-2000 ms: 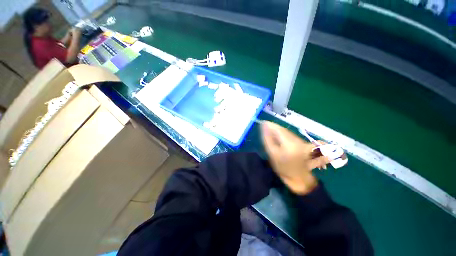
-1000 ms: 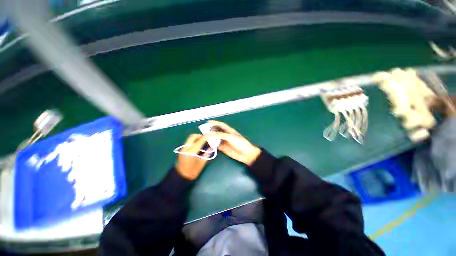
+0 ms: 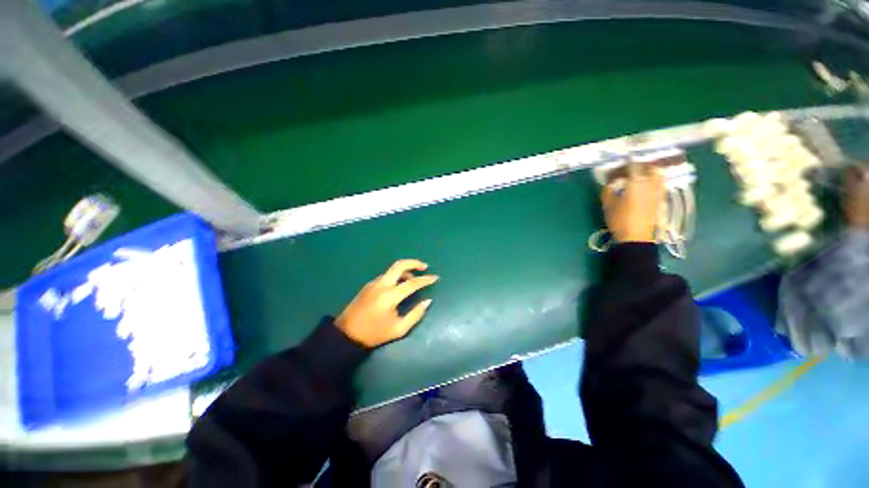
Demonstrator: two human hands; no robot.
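My left hand (image 3: 387, 305) is over the green work surface (image 3: 476, 286), fingers apart and curved, with nothing in it. My right hand (image 3: 635, 198) is stretched out to the row of corded units (image 3: 678, 173) against the white rail. Its fingers are on or over the left part of the row and hide some units; whether it grips one is not clear. White cord loops hang from the row toward me, on both sides of my right hand.
A blue bin (image 3: 71, 376) with small white pieces is at left, a corded unit (image 3: 90, 219) behind it. Cream bodies (image 3: 774, 176) are piled at right, near another worker's sleeve (image 3: 829, 300). A white post (image 3: 124, 133) and rail (image 3: 419, 197) border the green belt.
My hands were together at a white corded unit in the middle. My right hand has moved right to the row. My left hand has let go and is empty. Earlier the view faced further left.
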